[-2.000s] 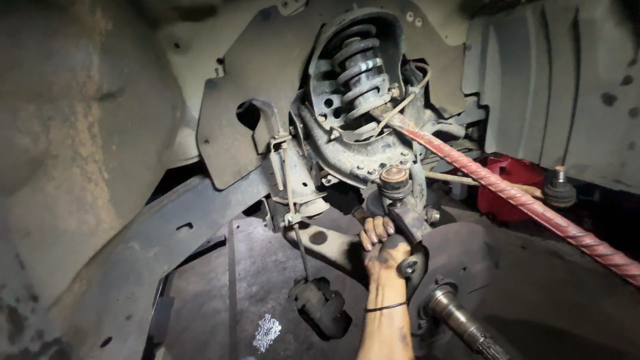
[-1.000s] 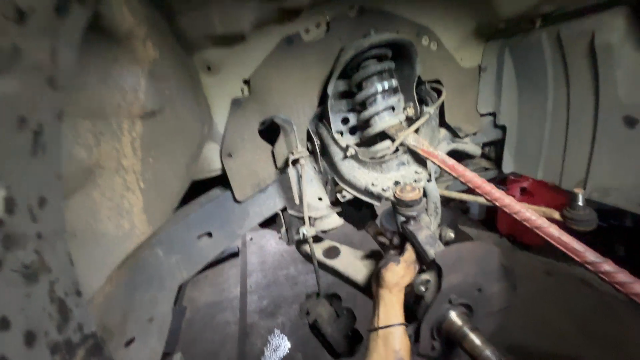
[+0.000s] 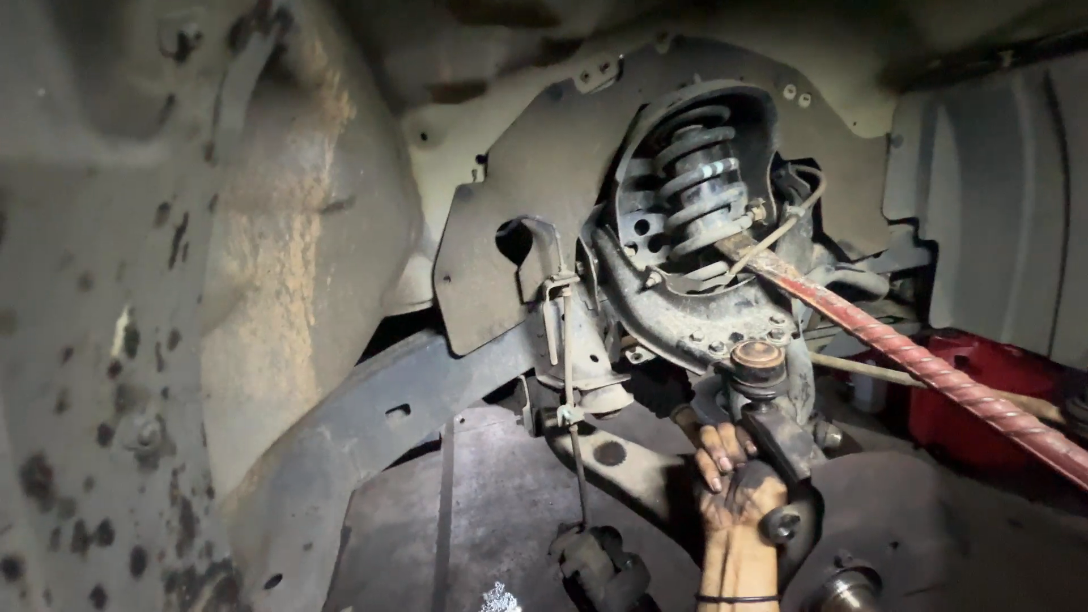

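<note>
My right hand (image 3: 738, 489), with a dark band at the wrist, reaches up from the bottom, right of the middle. Its fingers are curled against the dark steering knuckle (image 3: 786, 442); their far side is hidden. Just above sits a rusty-capped ball joint (image 3: 758, 364), close under the upper control arm (image 3: 671, 319). A ribbed red steel bar (image 3: 926, 374) runs from the lower end of the coil spring (image 3: 701, 183) out past the right edge. Below the hand, at right, the end of a metal shaft (image 3: 850, 588) shows. My left hand is not in view.
A brake caliper (image 3: 599, 565) hangs on its hose left of my forearm. The lower control arm (image 3: 633, 467) extends behind my hand. A grey frame rail (image 3: 399, 408) crosses at left, beside the wheel-well liner (image 3: 314, 212). A red container (image 3: 960, 408) stands at right.
The view has shifted somewhat. My right hand stays at the steering knuckle; its curled fingers show more plainly now than one second ago. The red bar is still lodged by the coil spring.
</note>
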